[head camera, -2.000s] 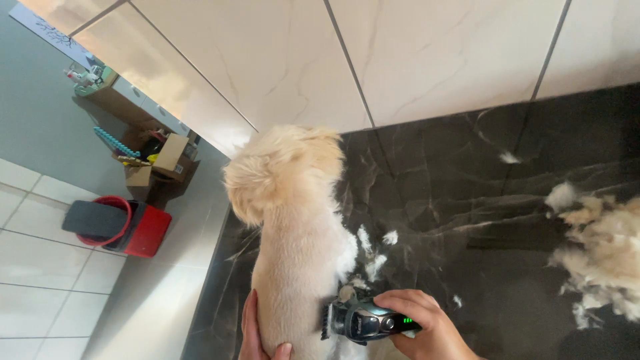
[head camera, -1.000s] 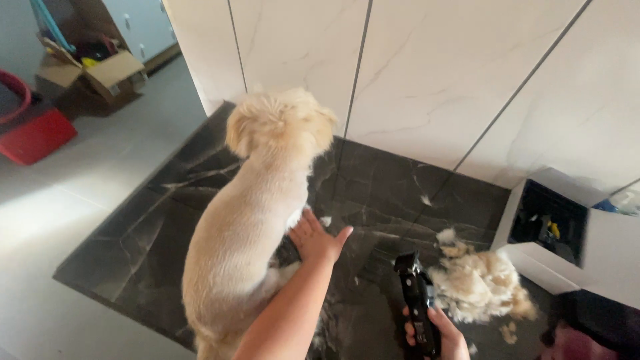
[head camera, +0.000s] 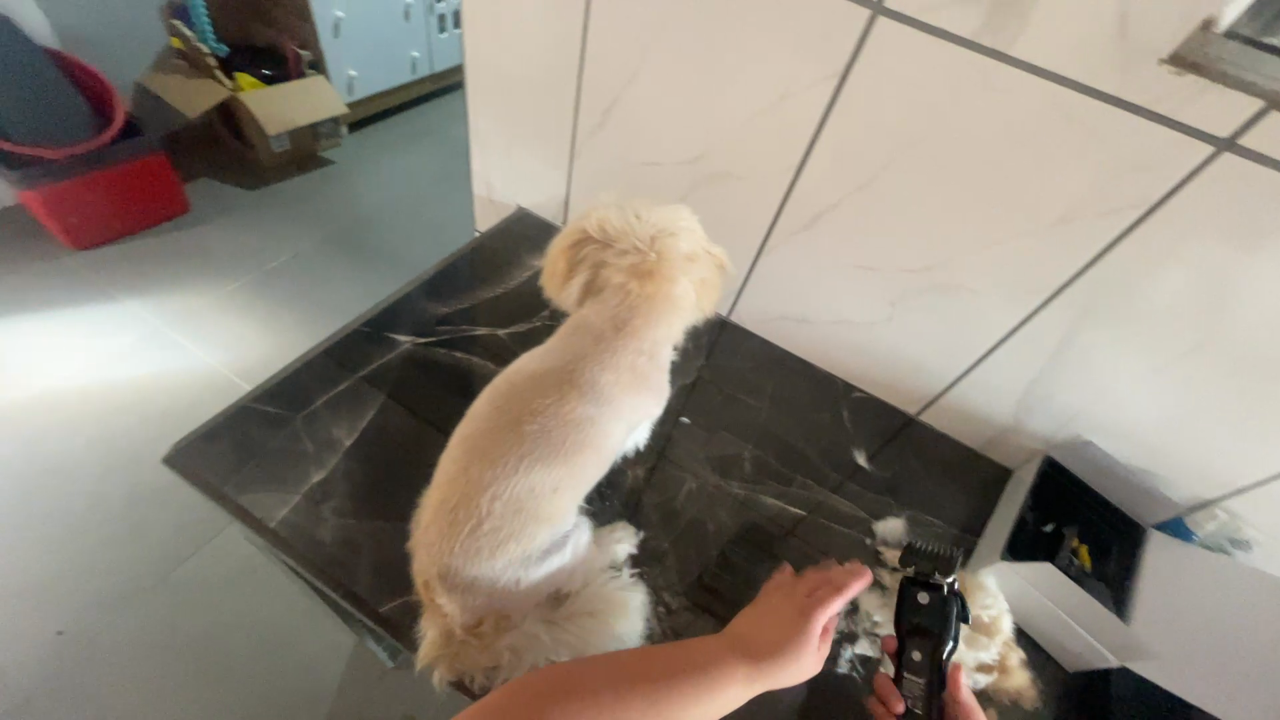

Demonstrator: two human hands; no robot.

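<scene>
A cream-coloured dog [head camera: 560,420], its back clipped short and its head and hind leg fluffier, sits on a black marble-patterned slab [head camera: 330,400], facing away. My left hand [head camera: 795,620] is held over the slab to the right of the dog, fingers extended and nothing in it. At the lower right my right hand [head camera: 925,695] grips black electric hair clippers [head camera: 927,625] upright, a comb attachment at their top end. Behind the clippers lies a pile of cut fur [head camera: 995,635], partly hidden by them and by my hand.
An open white box [head camera: 1060,610] with a dark interior stands at the slab's right end. Pale wall tiles [head camera: 750,130] border the slab's far side. On the grey floor at the upper left are a red bin [head camera: 110,200] and an open cardboard box [head camera: 285,115] filled with things.
My left hand has moved from beside the dog's chest rightward to near the clippers and fur pile. Two seconds ago the clippers were against the dog's side; one second ago they were away from it.
</scene>
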